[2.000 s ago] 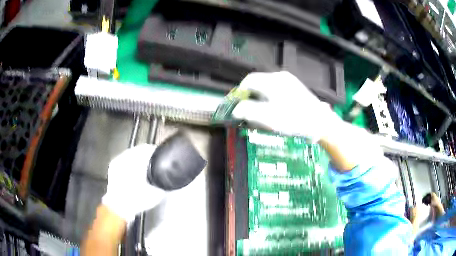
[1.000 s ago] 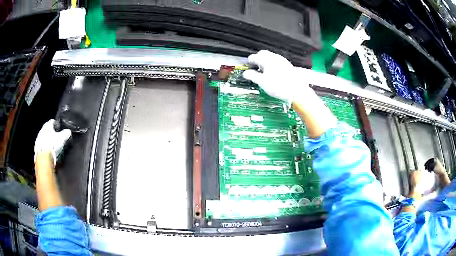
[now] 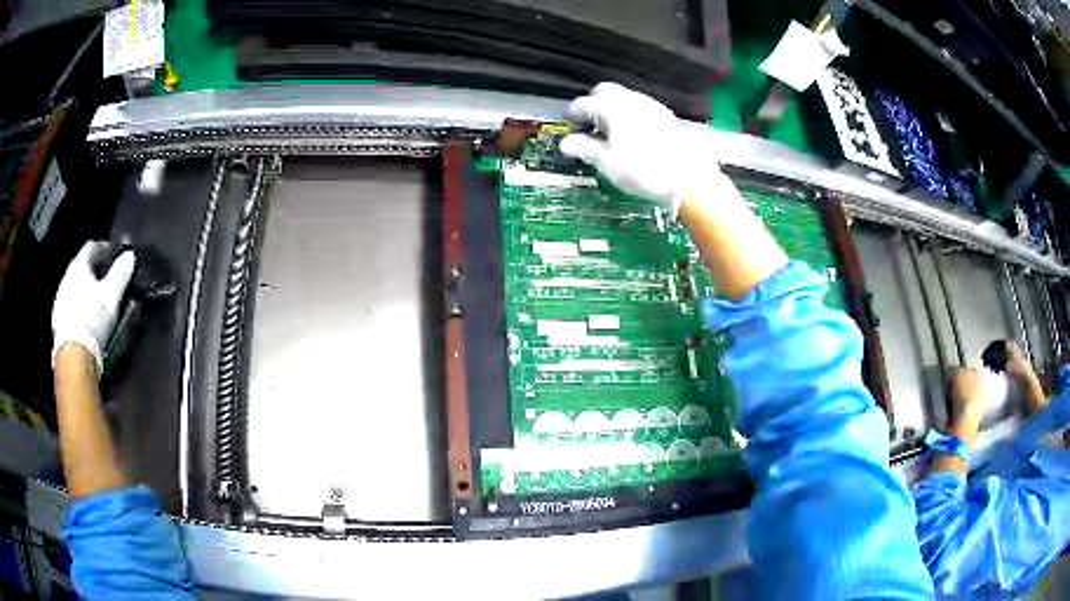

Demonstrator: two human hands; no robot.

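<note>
A large green circuit board (image 3: pixel 598 340) lies in a black carrier (image 3: pixel 481 294) with red-brown edge bars. My right hand (image 3: pixel 640 141), in a white glove, is at the board's top edge. Its fingertips hold a small green part with yellow on top (image 3: pixel 547 143), low against the carrier's top edge; whether it touches the board is hidden. My left hand (image 3: pixel 92 303), also gloved, is at the far left over a dark surface. It holds a dark rounded item (image 3: pixel 150 279), hard to make out against the dark background. My right forearm hides part of the board.
Silver conveyor rails (image 3: pixel 293 108) run behind and in front of the carrier. Dark foam trays (image 3: pixel 469 53) lie on the green shelf behind. Black bins stand at the left. Another person's hands (image 3: pixel 995 387) hold a dark item at the right. Blue parts (image 3: pixel 915 135) sit on the shelf.
My left hand has moved from above the conveyor to the far left with the dark item. My right hand has brought the small part down to the board's top edge. The view has shifted.
</note>
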